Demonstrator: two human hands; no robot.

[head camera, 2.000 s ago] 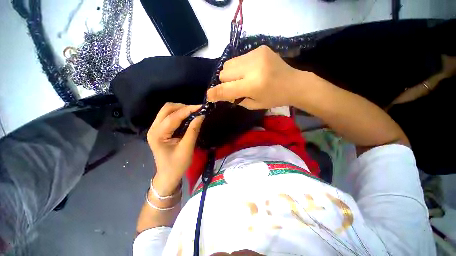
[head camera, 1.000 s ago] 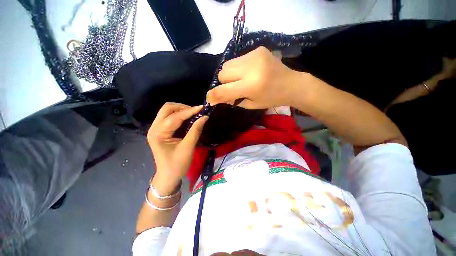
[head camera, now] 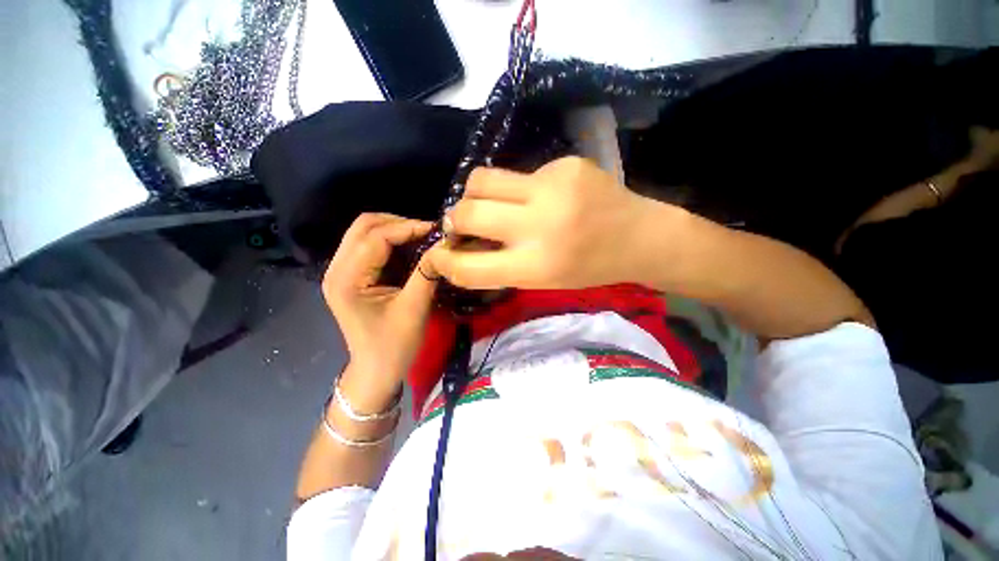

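A black braided edge trim [head camera: 469, 157] with white glints runs down from silver prongs [head camera: 521, 42] on a red cord [head camera: 527, 13]. The trim belongs to or lies on a soft black piece [head camera: 356, 164] over the table edge and lap. My left hand [head camera: 378, 290] pinches the trim's lower end between thumb and fingers. My right hand [head camera: 548, 230] pinches the trim just above, its fingertips touching my left fingertips. Whether a needle or thread is in the fingertips cannot be seen.
On the white table [head camera: 613, 27] lie a tangled metal chain [head camera: 214, 121], a black phone [head camera: 401, 46] and a fuzzy black trim strip [head camera: 115, 99]. Red cloth [head camera: 646, 312] covers the lap. Another person's forearm [head camera: 904, 208] shows at the right edge.
My right hand has moved down the trim to my left fingertips, uncovering more of the braid. My left hand has stayed nearly in place. The table items have shifted slightly in view.
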